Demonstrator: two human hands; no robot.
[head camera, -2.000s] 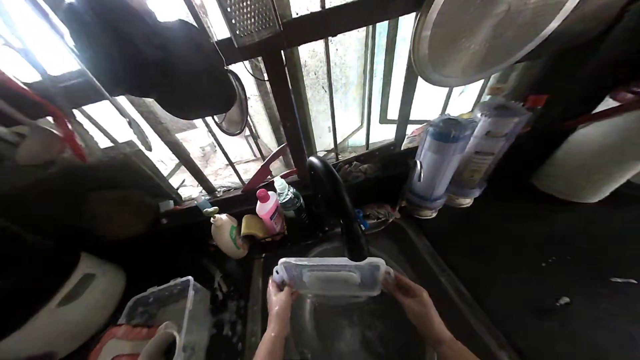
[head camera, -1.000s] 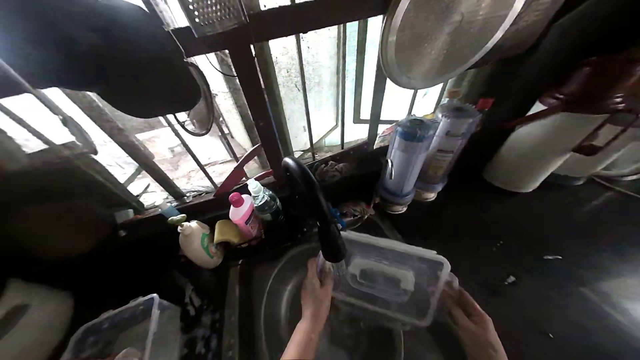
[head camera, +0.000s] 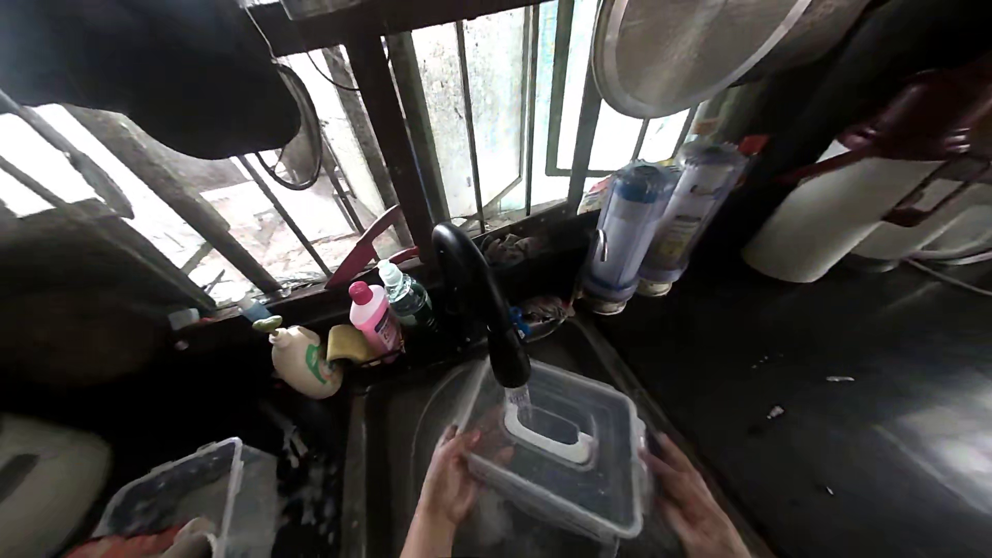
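A clear plastic container lid with a white handle is held over the sink, beneath the black faucet. Water runs from the spout onto the lid. My left hand grips its left edge, with fingers partly seen through the plastic. At the right edge, my right hand holds the clipped side. Under the lid, a round basin shows faintly in the sink.
Behind the sink stand a pump bottle, a yellow sponge, a pink bottle and a green bottle. Water filter housings stand at the back right. A clear plastic bin is at lower left.
The lid has gone from nearly edge-on in front of the faucet to flatter under the spout, its face showing. Both hands have kept hold of it. The view has shifted right.
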